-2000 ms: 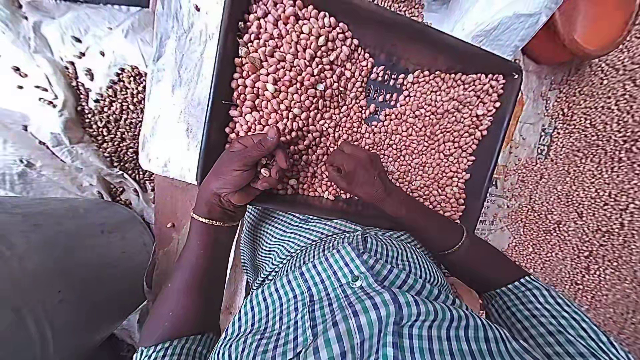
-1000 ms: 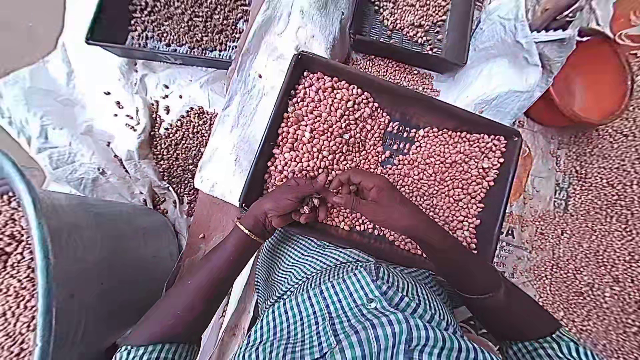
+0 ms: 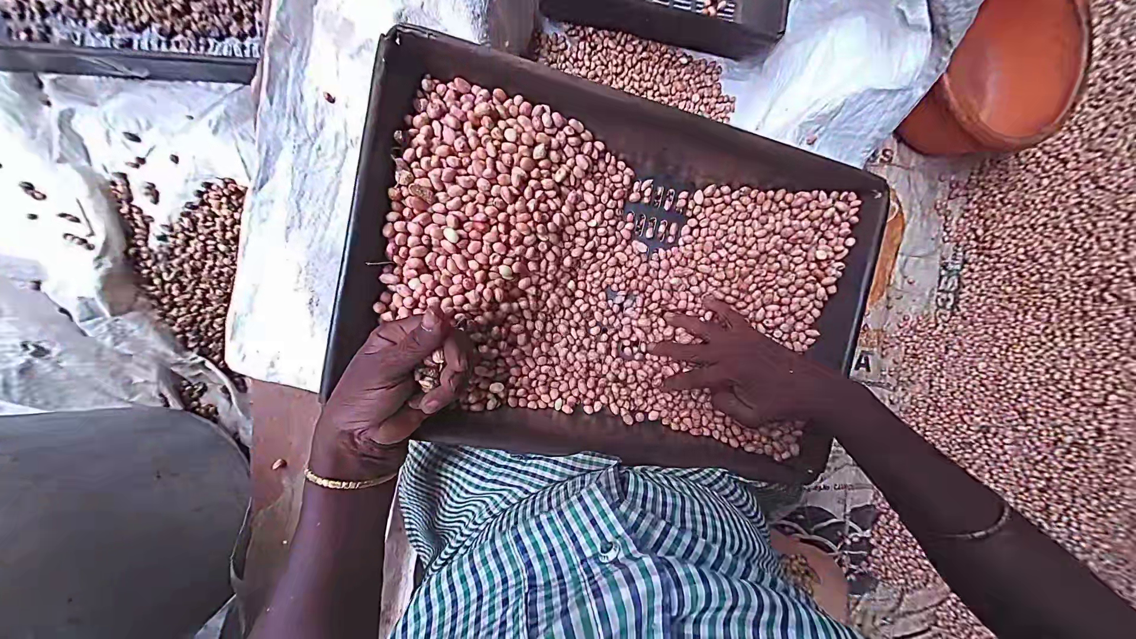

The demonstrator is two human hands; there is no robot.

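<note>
A black plastic tray [image 3: 621,439] with a slotted bottom lies tilted in front of my body, spread with shelled peanuts [image 3: 497,213]. The pile is thicker on the left, and slots show through near the centre right. At the tray's lower left corner, my left hand [image 3: 395,386] is curled around a few peanuts or bits, partly hidden by the fingers. My right hand [image 3: 741,364] rests over the peanuts in the lower right part, fingers spread and pointing left, with nothing seen held in it.
Darker nuts [image 3: 200,266] lie on white plastic sheeting [image 3: 53,302] at left, below another dark tray [image 3: 124,62]. A grey metal vessel [image 3: 115,524] stands lower left. An orange tub [image 3: 1003,80] is upper right, beside a broad spread of peanuts [image 3: 1047,337]. Another black tray [image 3: 674,27] sits at the top.
My hands were together over the tray's near edge one second ago. My right hand has moved away to the right with its fingers spread; my left hand stays curled. The view has shifted.
</note>
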